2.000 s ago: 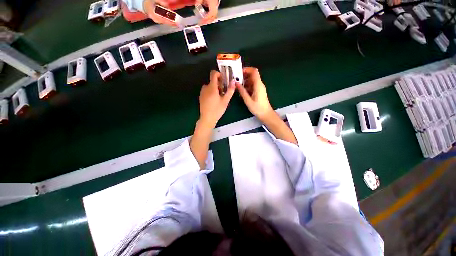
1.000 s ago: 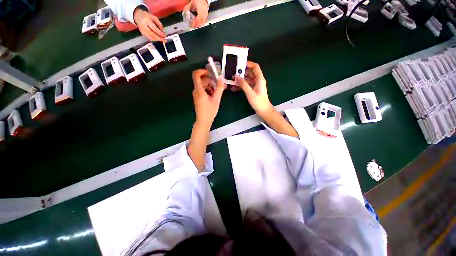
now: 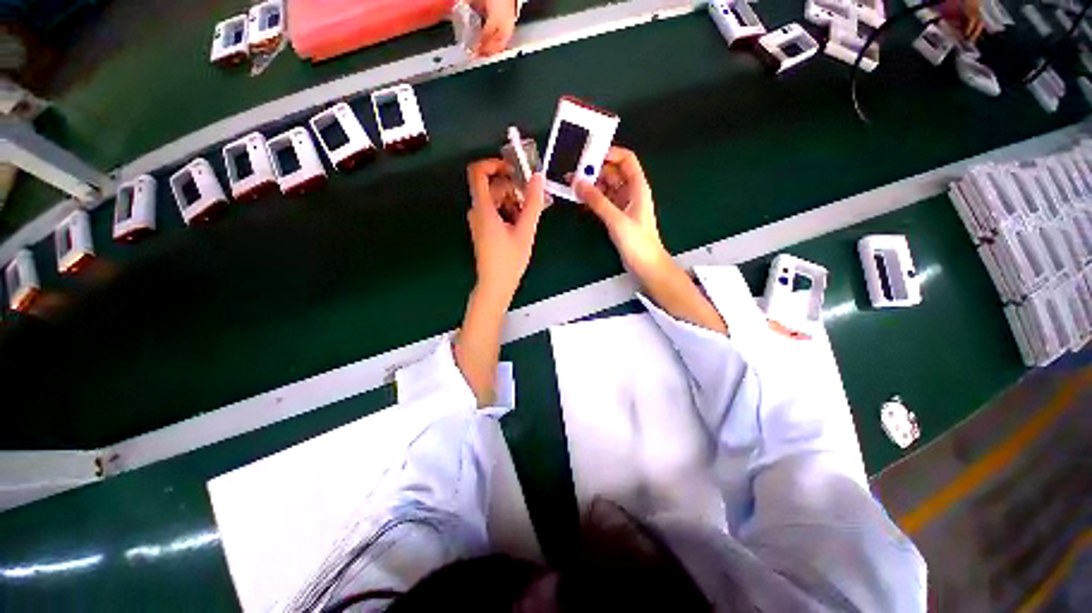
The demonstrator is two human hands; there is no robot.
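Observation:
My right hand (image 3: 628, 216) holds a white rectangular device housing (image 3: 580, 149) over the belt. It is tilted, with a dark window, a small dark round hole and a thin red top edge. My left hand (image 3: 503, 228) pinches a thin, pale piece (image 3: 522, 156) just left of the housing. It is upright and seen nearly edge-on, so I cannot tell whether it is a cover or another housing. My fingers partly hide both parts. The housing and the piece are close together at their lower ends.
Several housings (image 3: 295, 158) stand in a row on the dark green belt (image 3: 359, 252). Two loose housings (image 3: 889, 271) and a whitish scrap (image 3: 899, 423) lie on the right bench, beside stacked housings (image 3: 1037, 254). A coworker's hand (image 3: 493, 24) is opposite, near a red mat (image 3: 371, 22).
The two held parts, together two seconds ago, are now apart, and the housing has tilted rightward. The coworker's one hand has left the belt housing it was touching.

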